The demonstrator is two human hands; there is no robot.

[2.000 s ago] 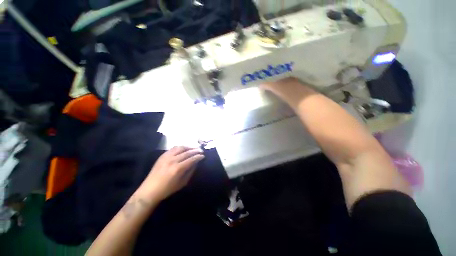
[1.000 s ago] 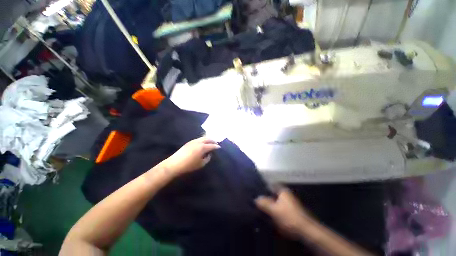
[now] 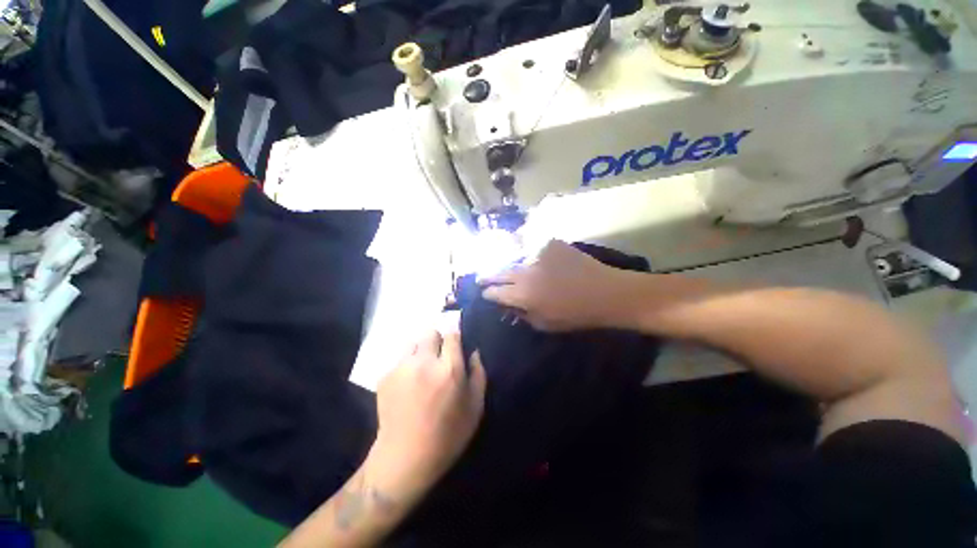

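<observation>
A dark garment [image 3: 557,375] lies over the front edge of the machine bed, its narrow edge at the brightly lit presser foot [image 3: 498,227] of the cream-white lockstitch machine [image 3: 664,161]. My left hand [image 3: 431,396] pinches the garment edge just in front of the needle area. My right hand [image 3: 552,287] lies on the garment close to the presser foot, fingertips pressing its edge. Glare hides the exact needle point and whether the cloth is under the foot.
An orange slatted bin [image 3: 161,337] stands at the left, partly under dark cloth [image 3: 268,343]. A white cloth pile [image 3: 38,321] is at the far left. More dark cloth [image 3: 354,54] lies behind the machine. A lit control panel [image 3: 959,151] is at the right end.
My right hand has moved from the garment below the table edge up to the presser foot, bringing cloth onto the bed. My left hand has moved nearer the needle area. The view is closer.
</observation>
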